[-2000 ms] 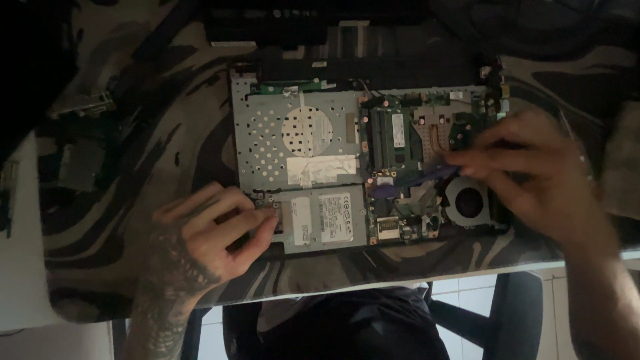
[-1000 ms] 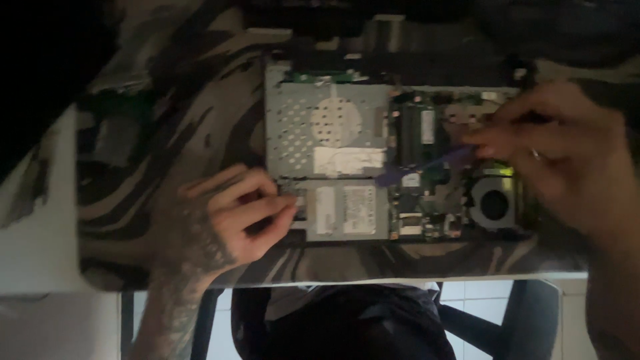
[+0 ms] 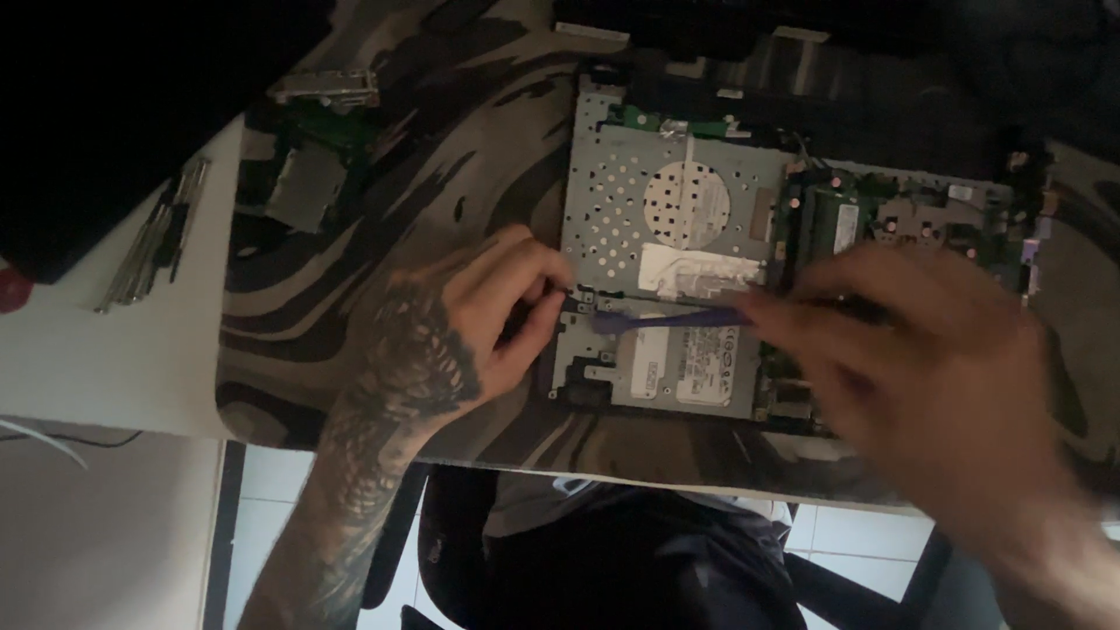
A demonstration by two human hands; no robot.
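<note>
An opened laptop base (image 3: 604,210) lies on the patterned mat, its metal plate, drive and circuit boards exposed. Between the thumb and fingers of my right hand (image 3: 910,350) is a purple brush (image 3: 674,319). Its head lies over the left part of the hard drive (image 3: 700,359), near the laptop's left edge; whether it touches is unclear. My left hand (image 3: 490,315), tattooed, has its thumb and index finger pinched at that same left edge, seemingly gripping the casing. A memory module (image 3: 840,227) shows beyond my right hand, which hides part of the main board.
Several thin metal screwdrivers or bits (image 3: 157,236) lie on the white tabletop at left. A green circuit board (image 3: 315,175) with metal parts rests on the patterned mat (image 3: 394,166). Behind the laptop is a dark casing part (image 3: 700,26). The table's front edge runs above my lap.
My right hand has moved left with the purple brush, whose head has gone from the middle of the laptop to its left edge. My left hand stays at that edge. The view has shifted.
</note>
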